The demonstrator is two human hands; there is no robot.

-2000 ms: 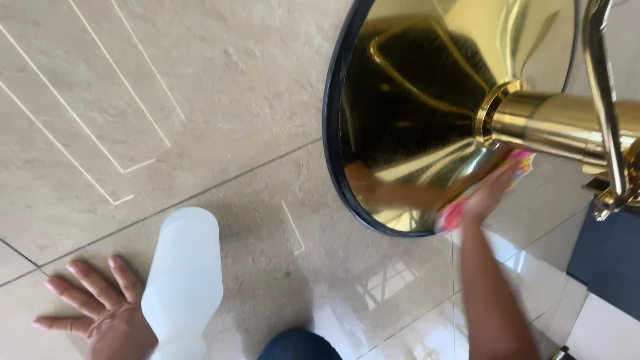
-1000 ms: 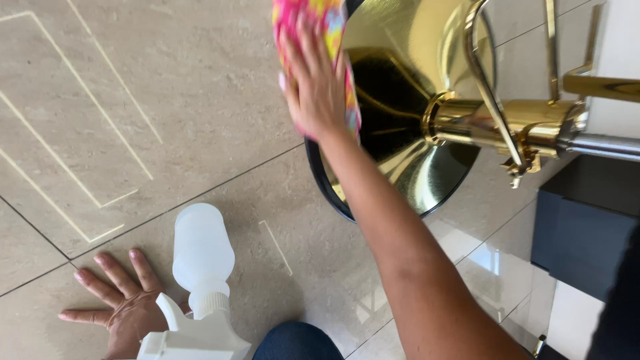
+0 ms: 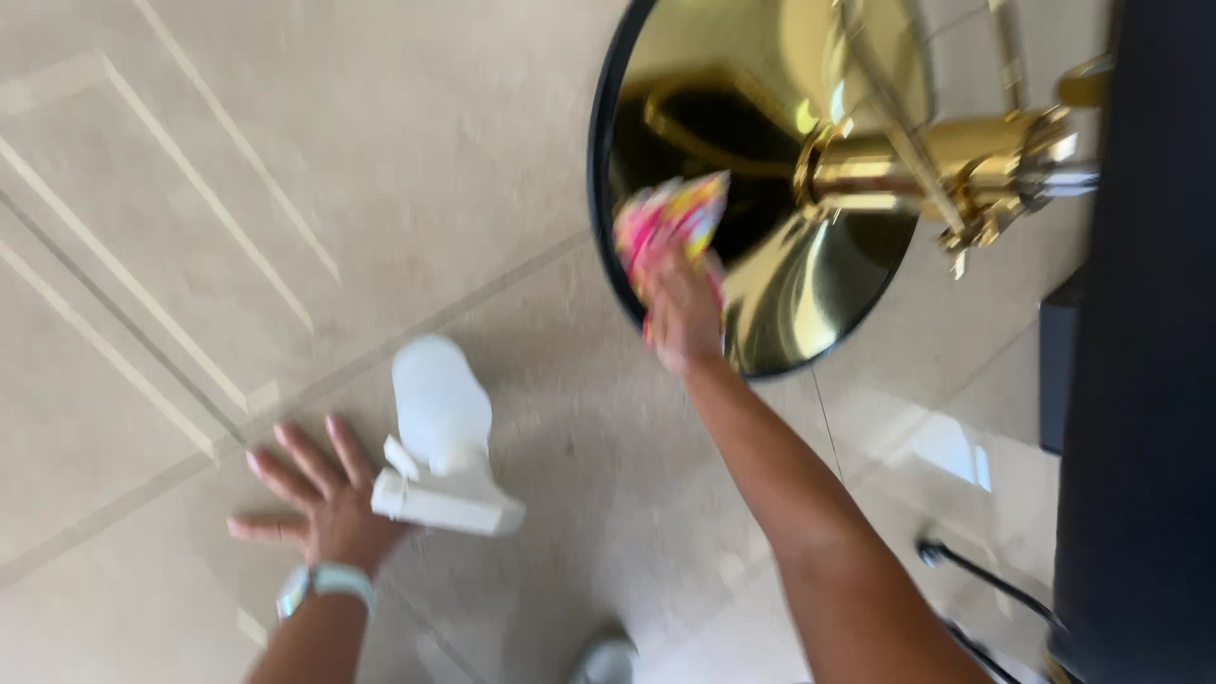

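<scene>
My right hand (image 3: 679,309) grips a pink and yellow patterned cloth (image 3: 673,220) against the lower left part of a shiny gold round chair base (image 3: 826,294) with a black rim. A gold column (image 3: 883,171) with a bent gold footrest bar rises from that base. My left hand (image 3: 347,508) lies with fingers spread flat on the tiled floor, a watch on its wrist. Beside it a white plastic spray bottle (image 3: 442,404) stands on the floor, its trigger head overlapping the edge of the hand in view.
A large black surface (image 3: 1149,380) runs down the right side. Behind it shows a dark box-like object (image 3: 1057,366). A black cable or thin bar (image 3: 988,575) is at the lower right. Part of a shoe (image 3: 608,660) shows at the bottom edge, and light reflects off the tiles (image 3: 532,589).
My right hand with the cloth has moved from the base's lower side to its upper left rim, then back down along the left side. My left hand stays on the floor.
</scene>
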